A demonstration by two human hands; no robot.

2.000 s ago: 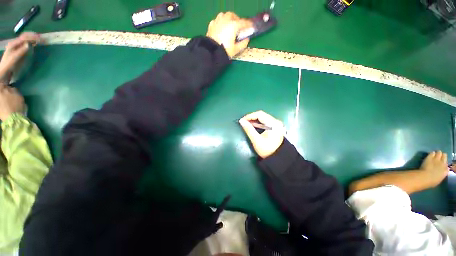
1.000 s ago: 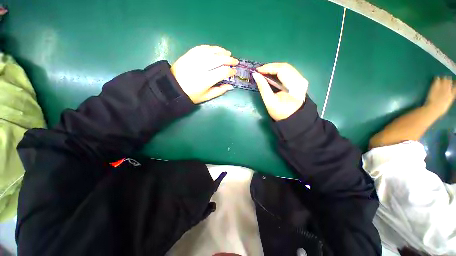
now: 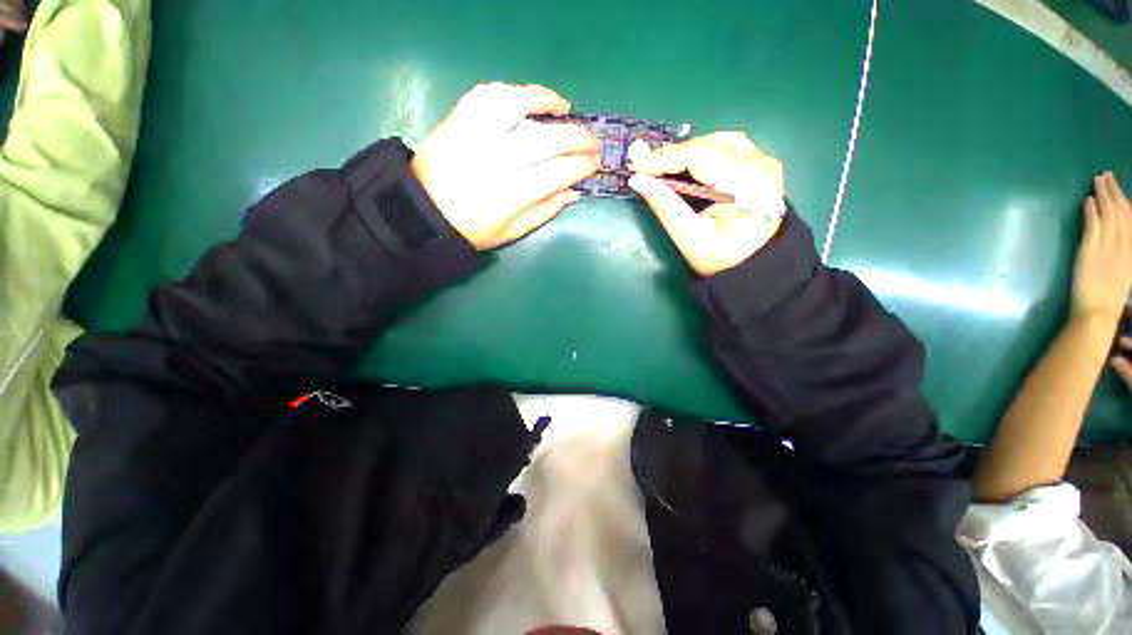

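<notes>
An open phone body (image 3: pixel 612 146), dark blue-purple, lies lengthwise on the green tabletop (image 3: pixel 497 325) in front of me. My left hand (image 3: pixel 503 168) holds its left end, and the fingers cover that part. My right hand (image 3: pixel 723 199) grips a slim dark reddish tool (image 3: pixel 698 190) like a pen, over the phone's right end. The tool's tip is too small to tell apart. A pale round part (image 3: pixel 639 151) shows at the phone's right end, beside my right fingertips.
A person's green sleeve (image 3: pixel 77 161) is at the left edge. Another person's bare forearm (image 3: pixel 1055 391) and white sleeve are at the right. A thin white line (image 3: pixel 853 130) crosses the tabletop right of my right hand. A pale curved edge strip (image 3: pixel 1070 37) is at the top right.
Two seconds ago my left hand held a phone unit beyond the edge strip; since then it has brought it to my right hand. Over the last second, the pale round part has come into view.
</notes>
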